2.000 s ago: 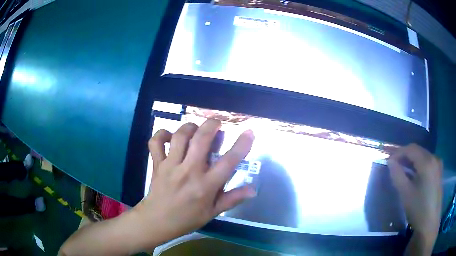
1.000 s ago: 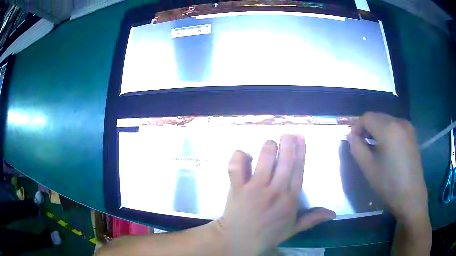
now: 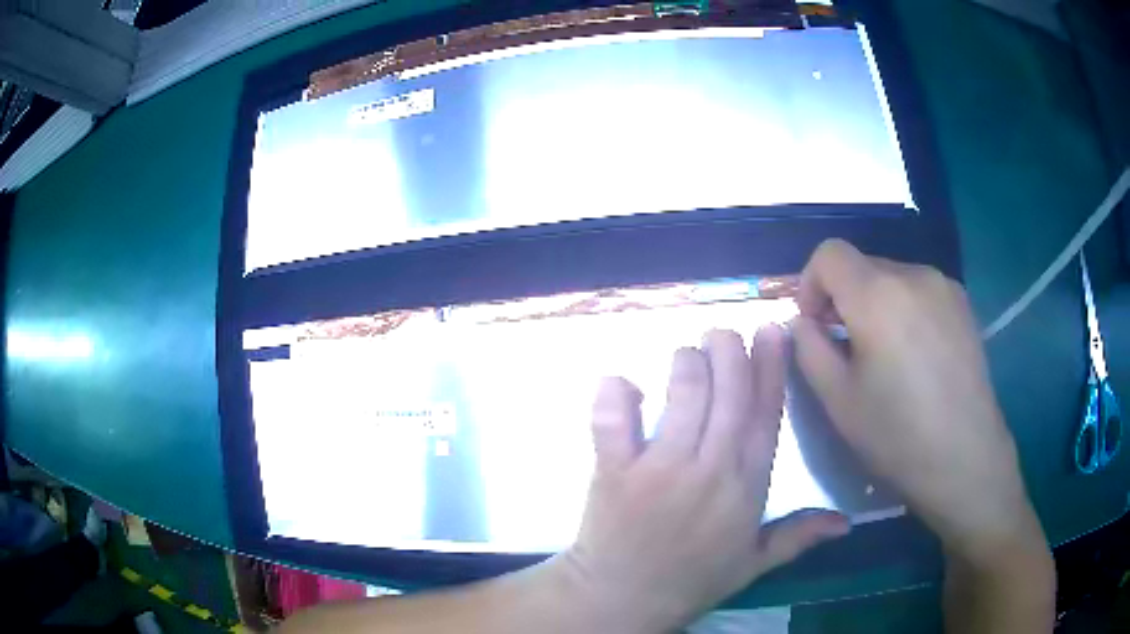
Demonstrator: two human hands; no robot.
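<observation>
The near LCD module (image 3: pixel 335 483), a bright silver-white rectangle, lies in the black foam tray (image 3: pixel 595 235). Brown copper foil (image 3: pixel 545 306) runs along its far edge. My left hand (image 3: pixel 694 483) lies flat on its right half, fingers spread, fingertips just short of the copper edge, holding nothing. My right hand (image 3: pixel 905 384) is at the module's upper right end, thumb and fingers pinched on the narrow adhesive tape strip (image 3: pixel 1053 266). The strip trails out to the upper right past the tray. The fingertips hide where it meets the panel.
A second LCD module (image 3: pixel 582 136) lies in the tray's far half, with a barcode label (image 3: pixel 394 105). Scissors (image 3: pixel 1095 409) with turquoise-blue handles lie on the green mat (image 3: pixel 112 285) at the right. Pink packing material (image 3: pixel 316 588) shows below the bench's front edge.
My left hand has moved from the near panel's left part to its right half, lying flatter. My right hand stays at the right end. The view has shifted rightward, and the scissors show fully.
</observation>
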